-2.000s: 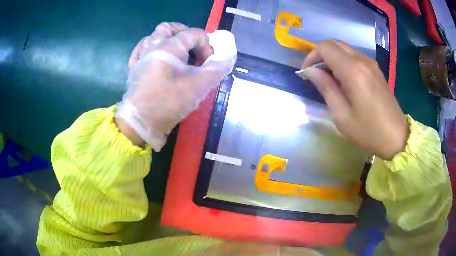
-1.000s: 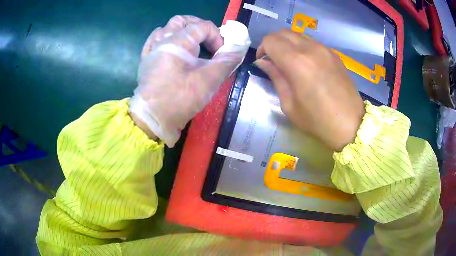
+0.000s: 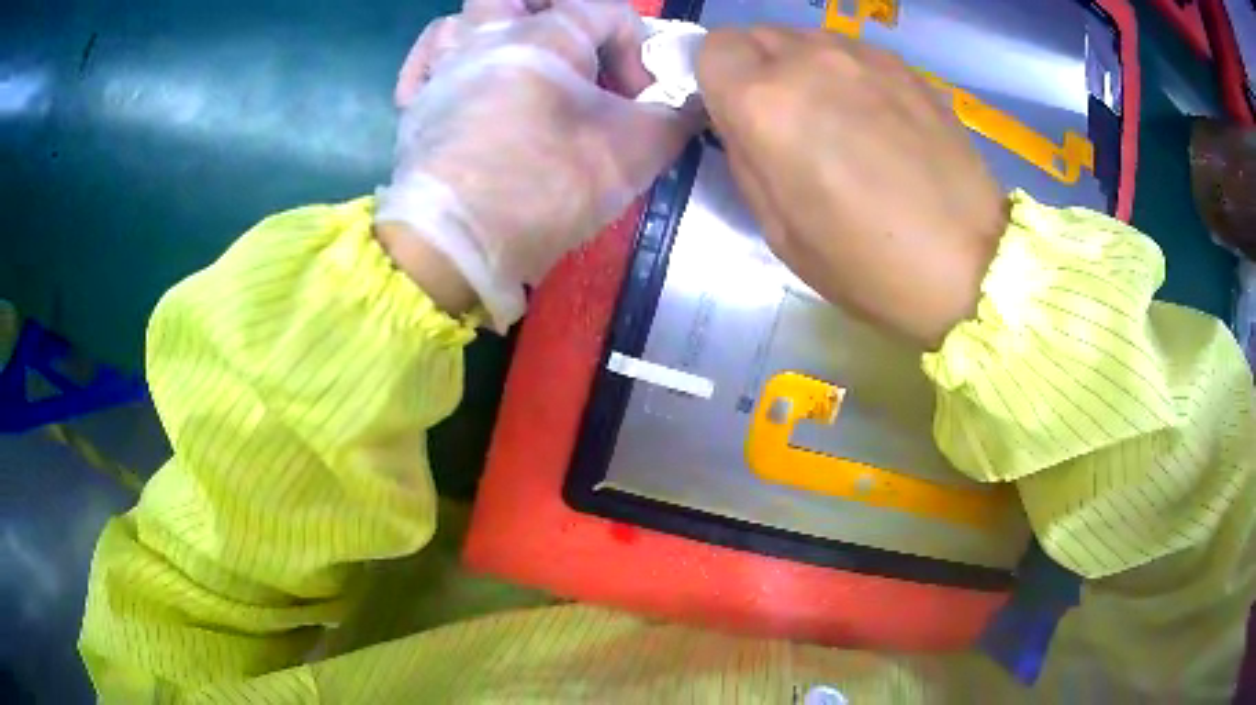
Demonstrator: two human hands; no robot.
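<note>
My left hand (image 3: 537,131), in a clear wrinkled glove, holds a crumpled white wipe (image 3: 672,62) between thumb and fingers. My bare right hand (image 3: 861,172) meets it at the wipe, near the black edge of the nearer display module (image 3: 730,448). Its fingertips point away from view, so what they hold is hidden. The nearer module lies silver back up, with an orange flex cable (image 3: 868,482) and a white label (image 3: 661,373). A second module (image 3: 999,62) lies beyond it, partly covered by my right hand. Both rest on a red foam tray (image 3: 537,482).
A brown tape roll (image 3: 1226,186) stands at the right edge. More red trays (image 3: 1219,55) show at the top right. A blue object (image 3: 62,386) lies at the far left, beside the green mat (image 3: 207,152). My yellow sleeves cover both lower sides.
My right hand has moved left and up from over the modules to meet the wipe in my left hand. The tray and modules now appear slightly higher and further right in view.
</note>
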